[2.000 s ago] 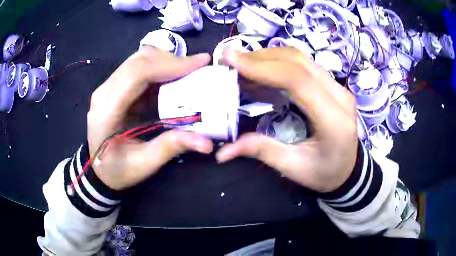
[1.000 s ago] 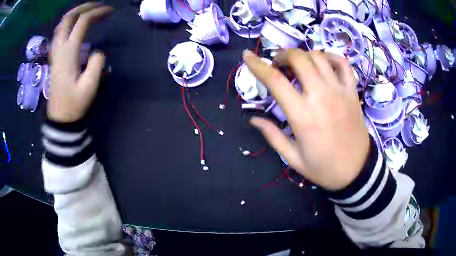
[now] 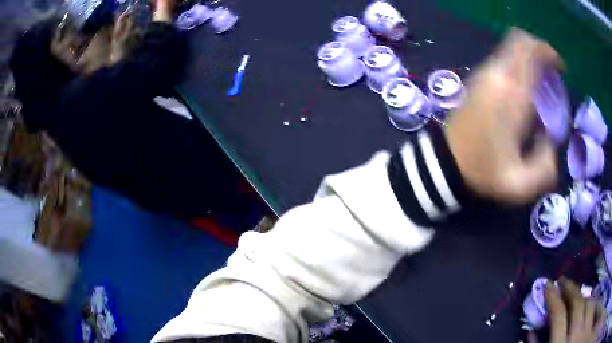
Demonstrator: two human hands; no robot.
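Observation:
My left hand (image 3: 503, 120) is blurred at the upper right, curled around a lilac housing (image 3: 551, 104) that shows beyond its palm side. My right hand (image 3: 572, 313) is cut off by the bottom edge at the lower right. Its fingers are beside or on a lilac motor-and-impeller unit (image 3: 535, 303); whether they grip it cannot be told. Another motor-and-impeller unit with white blades (image 3: 551, 220) lies below my left hand.
Several lilac fan units (image 3: 404, 100) stand grouped left of my left hand. More lilac parts (image 3: 585, 155) lie at the right. A small blue tool (image 3: 237, 75) lies near the green bench edge (image 3: 228, 157). Another person's dark sleeve (image 3: 127, 74) and hands are at the upper left.
The view has swung left, bringing the other person and blue floor into sight. My left hand, empty a second ago, now has a lilac housing. My right hand is at the lower right corner.

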